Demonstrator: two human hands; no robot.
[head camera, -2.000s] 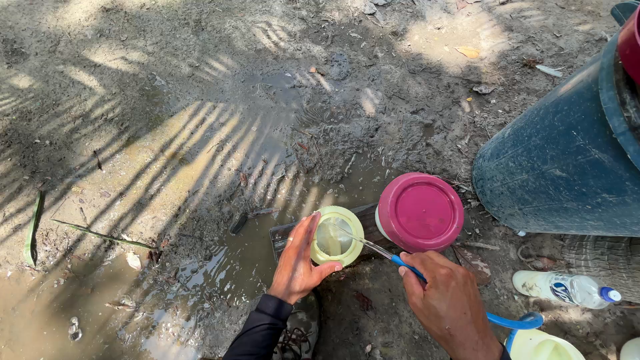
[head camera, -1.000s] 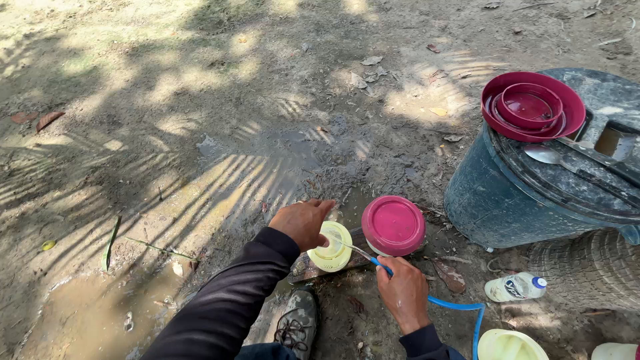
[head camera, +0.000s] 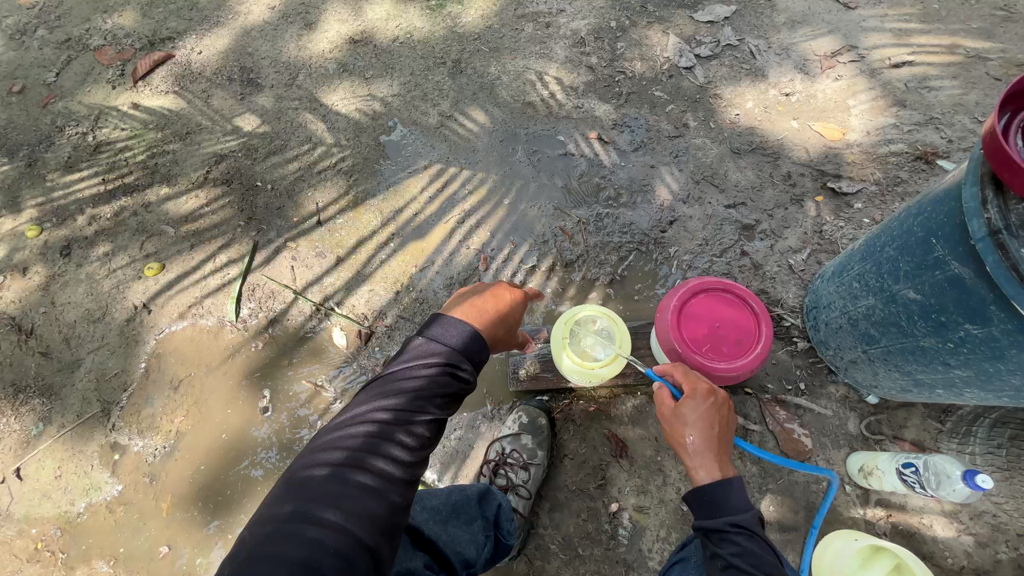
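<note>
My right hand (head camera: 698, 420) grips the end of a blue hose (head camera: 800, 464) fitted with a thin metal tube. The tube (head camera: 632, 360) reaches over a pale yellow plastic container (head camera: 590, 376), round and holding what looks like clear liquid. My left hand (head camera: 494, 314) is just left of that container, apart from it, fingers spread and holding nothing. Both the yellow container and a larger tub with a magenta top (head camera: 714, 330) sit along a wooden board (head camera: 534, 372) on the mud. The tub stands right of the yellow container.
A large blue-green barrel (head camera: 920, 296) with a magenta basin (head camera: 1010, 136) on top is at the right. Below it lie a plastic bottle (head camera: 912, 474) and a pale yellow container (head camera: 864, 556). My shoe (head camera: 516, 464) is by the board. A muddy puddle (head camera: 216, 416) spreads at the left.
My left hand, on the yellow container two seconds ago, is off it and to its left. My right hand still holds the hose end. The view has shifted.
</note>
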